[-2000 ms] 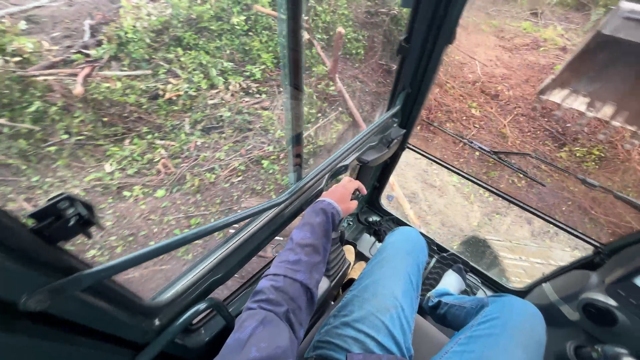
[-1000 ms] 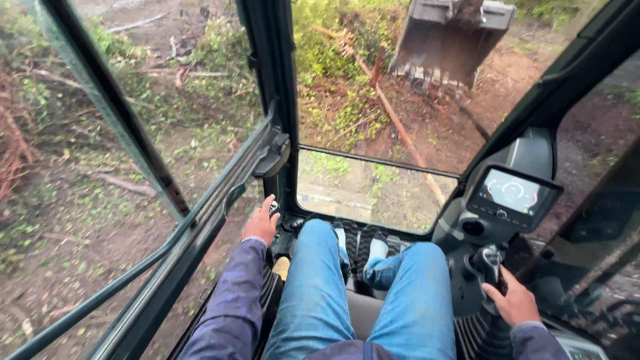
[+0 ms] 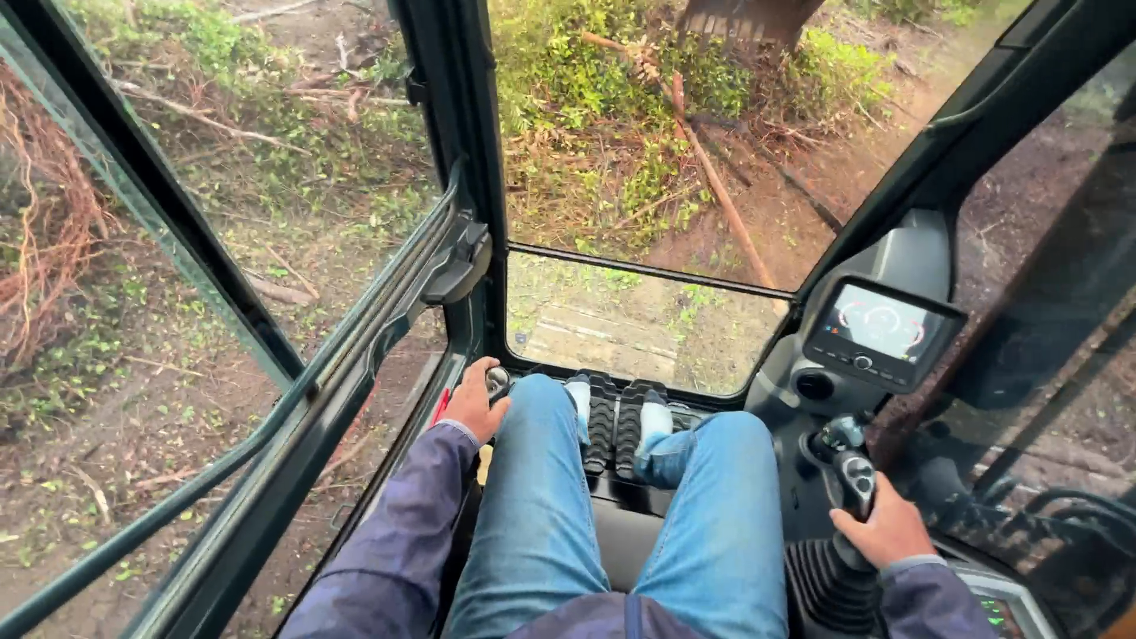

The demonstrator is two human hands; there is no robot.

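Note:
My left hand (image 3: 477, 401) is closed around the left joystick (image 3: 497, 382), beside my knee. On the other side, my right hand (image 3: 887, 525) grips the right joystick (image 3: 857, 484), whose black rubber bellows (image 3: 827, 586) shows below. Both my feet, in light socks, rest at the ribbed foot pedals (image 3: 601, 426). Through the windshield, the toothed excavator bucket (image 3: 750, 19) is partly visible at the top, over green brush (image 3: 710, 84).
A monitor (image 3: 884, 330) stands at the right front pillar. A grab bar (image 3: 240, 453) runs along the left door frame. Outside lie a long thin log (image 3: 723, 195), cut branches (image 3: 213, 122), and a tangle of reddish roots (image 3: 44, 222) at the far left.
The bucket has moved toward the top of the windshield, farther over the brush. My hands remain on the joysticks. The view has swung right since the earliest frame.

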